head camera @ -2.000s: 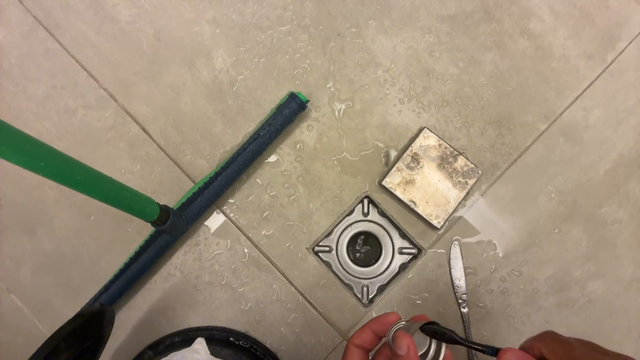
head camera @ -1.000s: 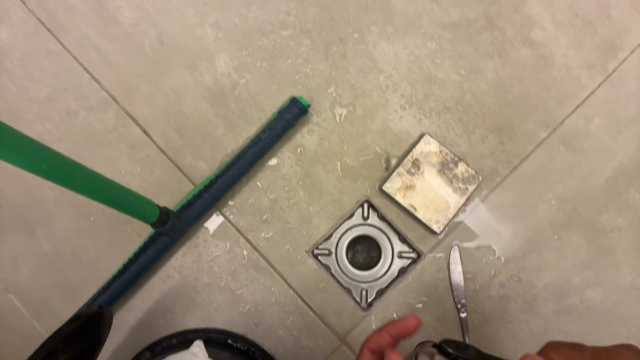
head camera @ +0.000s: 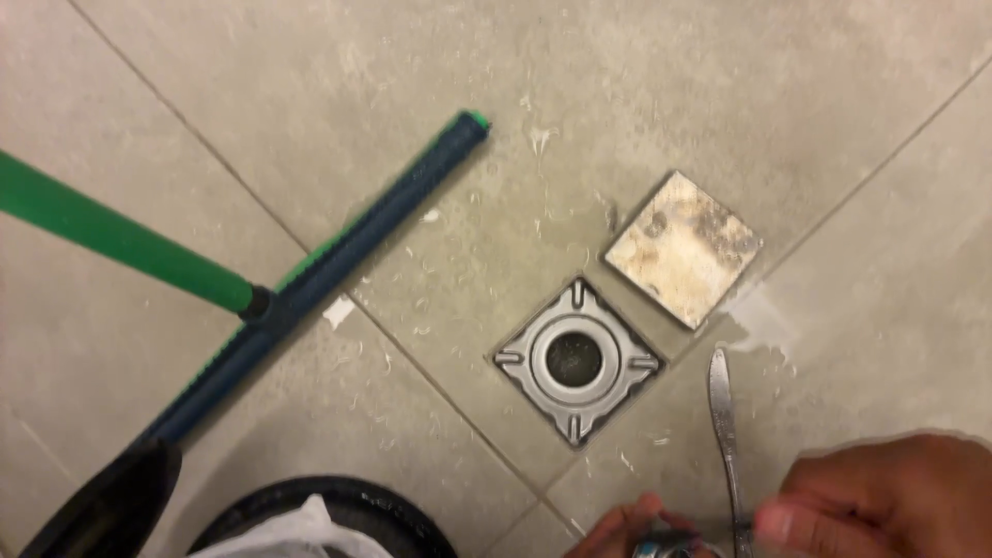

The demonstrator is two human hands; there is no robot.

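At the bottom edge, my left hand [head camera: 632, 531] holds a small round metal part [head camera: 666, 545], mostly cut off by the frame. To its right is my right hand [head camera: 891, 492], fingers closed around a thin dark-handled tool [head camera: 725, 525], blurred, whose far end meets the metal part. A metal table knife [head camera: 721, 403] lies on the floor between the hands, partly behind the tool. Above my left hand, a square steel floor drain [head camera: 545, 387] sits in the tiles with its round hole uncovered. The stained square drain cover [head camera: 682, 252] rests beside it, up and right.
A floor squeegee with a blue head [head camera: 387, 201] and green handle [head camera: 124, 240] lies across the left. A black round container [head camera: 310, 490] holding white plastic is at the bottom. A dark curved object [head camera: 108, 504] stands at lower left. The tiled floor [head camera: 852, 271] is wet.
The metal part and my left hand have moved down, partly out of the frame. My right hand has come further up into view. Squeegee, drain, cover and knife lie as before.
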